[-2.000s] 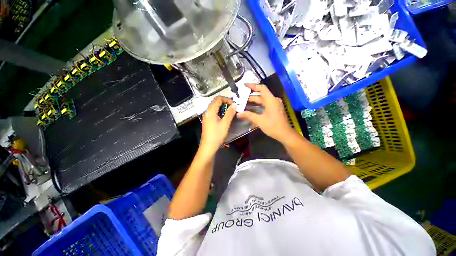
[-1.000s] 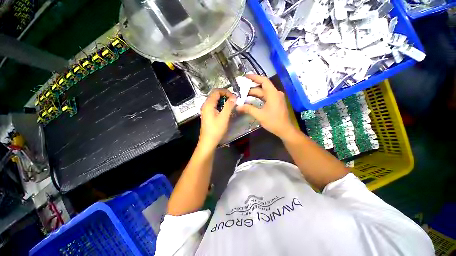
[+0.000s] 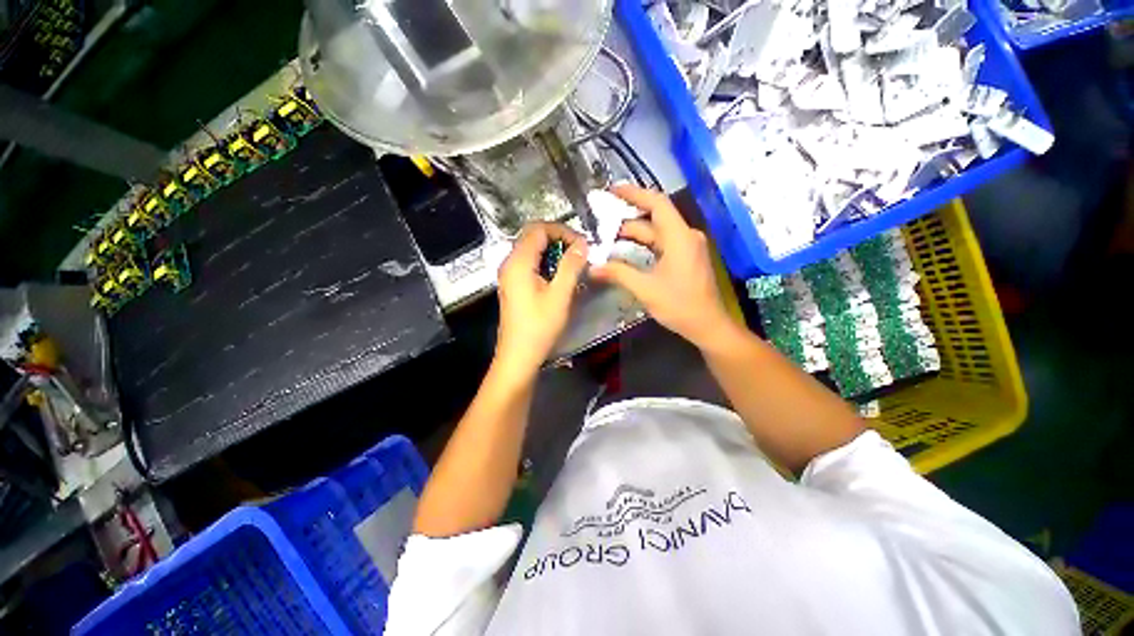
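Note:
My left hand [image 3: 539,288] holds a small green circuit board [image 3: 552,257], mostly hidden by the fingers. My right hand [image 3: 668,267] holds a white plastic housing part [image 3: 608,220]. The board and the white part are close together between the fingertips; whether they touch is hard to tell. The dark slanted rod of the soldering machine [image 3: 570,183] points down to the white part, its tip at or very near it. Both hands are above the metal work tray [image 3: 594,326].
A clear dome [image 3: 454,75] hangs over the machine. A smartphone [image 3: 438,219] lies left of it. A black mat [image 3: 267,298] has a row of boards [image 3: 199,177] along its far edge. A blue parts tray [image 3: 746,255] sits over a yellow crate [image 3: 995,360]. A blue crate [image 3: 267,547] is at lower left.
The white part and right fingertips have turned slightly and sit closer under the rod than two seconds ago. The view has shifted slightly. Over the last second the hands have barely moved.

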